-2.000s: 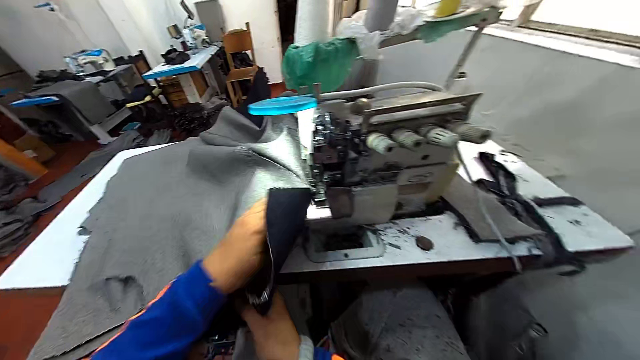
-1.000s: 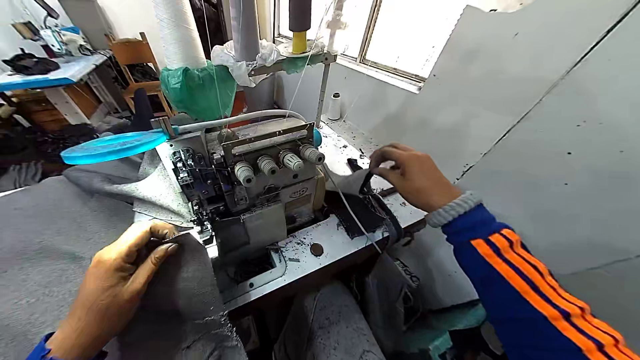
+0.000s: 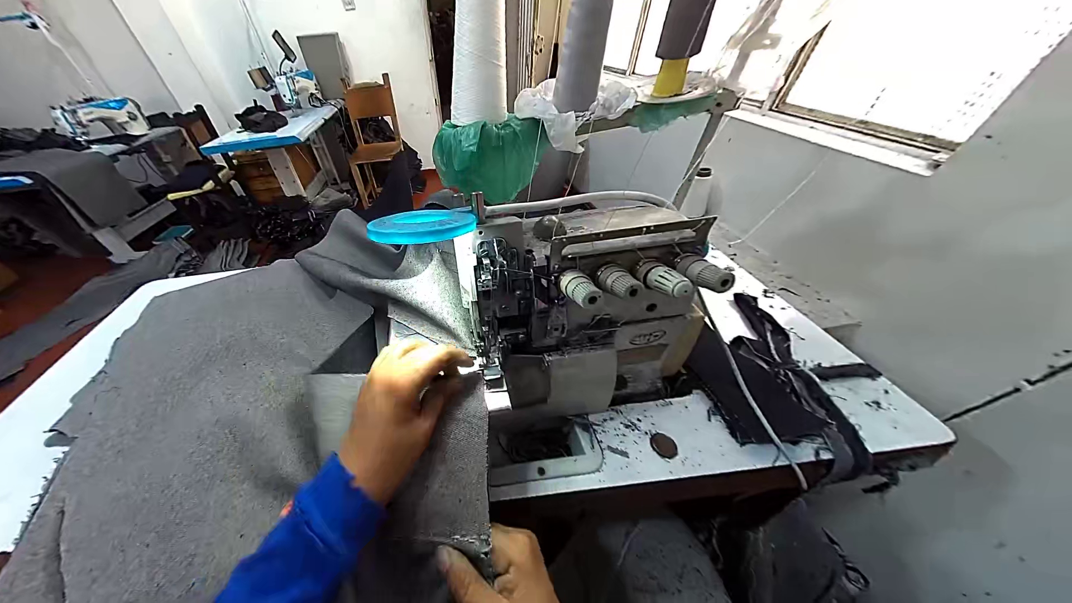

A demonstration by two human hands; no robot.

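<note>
Grey fabric (image 3: 209, 385) covers the left of the white table and runs up to the needle area of an overlock sewing machine (image 3: 586, 335). My left hand (image 3: 402, 410), in a blue sleeve, pinches the fabric close beside the presser foot (image 3: 492, 368). Lower down, past the table's front edge, my right hand (image 3: 502, 569) grips the hanging edge of the same cloth between thumb and fingers. A round blue lamp or ring (image 3: 421, 226) is at the machine's left side, above the fabric.
Dark cloth scraps (image 3: 770, 385) lie right of the machine, near a brown disc (image 3: 663, 445). Thread cones (image 3: 480, 63) stand behind it, one wrapped in green plastic (image 3: 490, 159). Farther back are a wooden chair (image 3: 373, 126) and another sewing table (image 3: 276, 132). A grey wall bounds the right.
My right hand, at the dark scraps right of the machine a second ago, now holds the grey fabric's lower edge. My left hand remains on the fabric by the presser foot. The view has shifted.
</note>
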